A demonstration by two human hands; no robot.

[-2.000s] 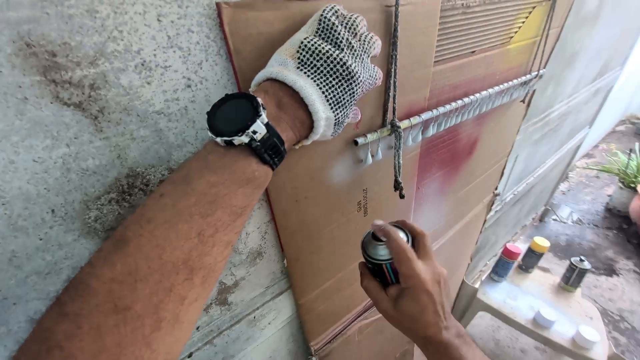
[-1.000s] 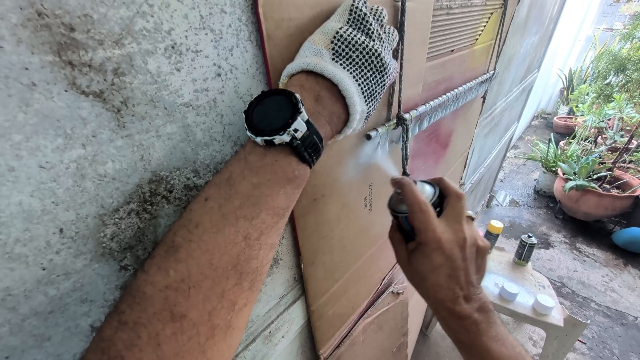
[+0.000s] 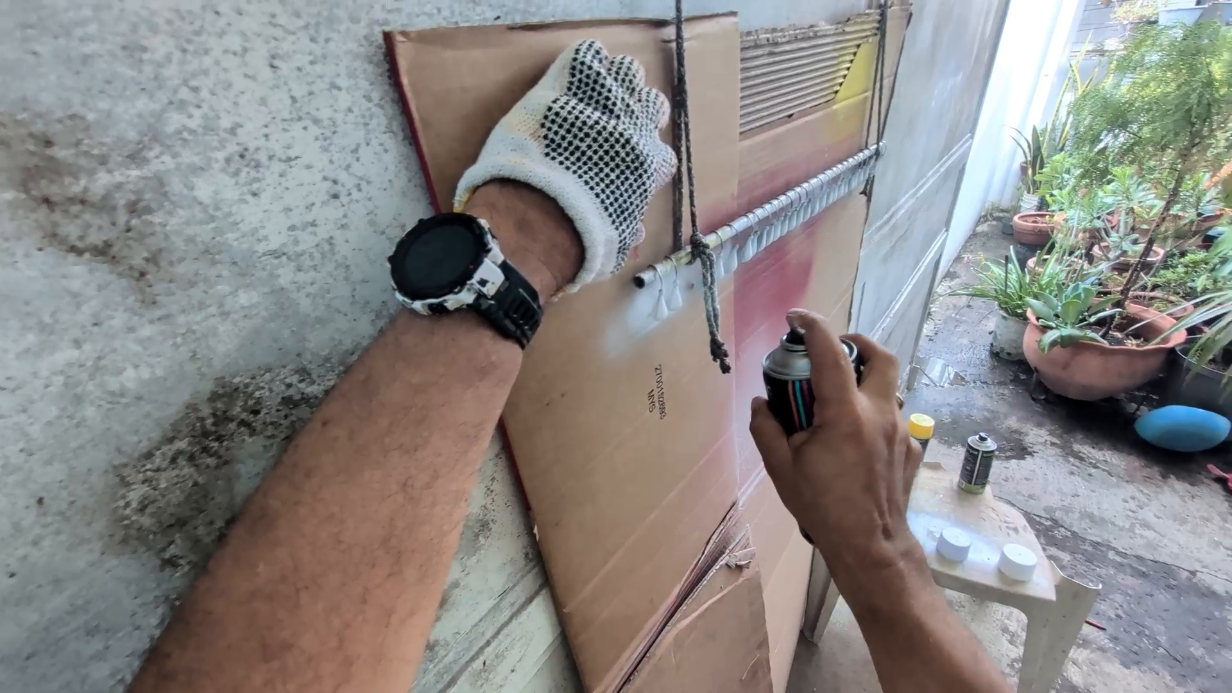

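My left hand, in a white knit glove with black dots, lies against the upper part of a large cardboard sheet; its fingertips are partly hidden. Close to its right, a metal rod hangs level in dark cords, with a row of small silvery teardrop-shaped pieces along it. Below the rod my right hand, bare, grips a black spray can, index finger on the nozzle. Red and yellow paint marks the cardboard, and a pale patch shows by the rod's near end.
A concrete wall stands behind the cardboard. At the lower right, a plastic stool bears a yellow-capped can, an uncapped spray can and two white caps. Potted plants and a blue rounded object are beyond.
A white spray cloud seen at the nozzle one second ago no longer shows there. My right hand with the can has moved away from the rod's near end, to the right.
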